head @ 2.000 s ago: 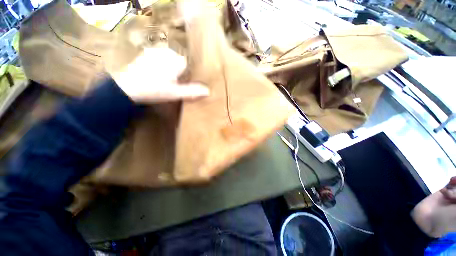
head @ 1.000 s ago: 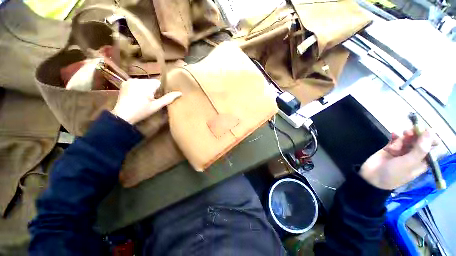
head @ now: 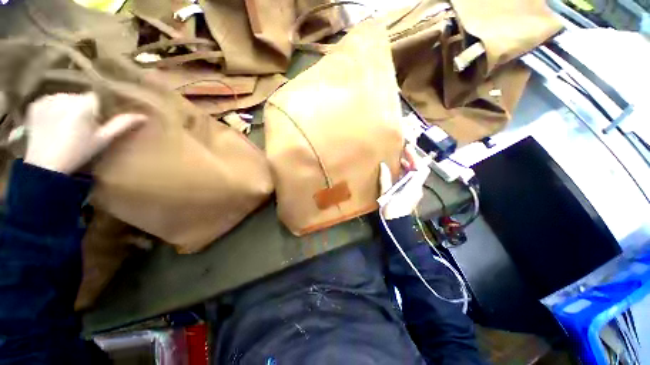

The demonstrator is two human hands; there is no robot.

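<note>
A tan-brown bag lies on the green-topped table in front of me, with a dark curved seam and a small reddish leather patch. My left hand, slightly blurred, grips the upper part of a second brown bag at the left. My right hand is at the first bag's lower right edge, beside the power strip. A thin white cord crosses this hand and loops below it. Its grip is partly hidden, and I cannot tell what it holds.
More brown bags and straps lie behind. A black adapter sits on the strip. A black panel is at the right, with a blue crate below it. Dark cables hang at the table edge. A clear-looking container is below left.
My right hand has come from the far right, where it held a slim olive tube, to the front bag's edge. My left hand has moved left with a bag, separating it from the front one.
</note>
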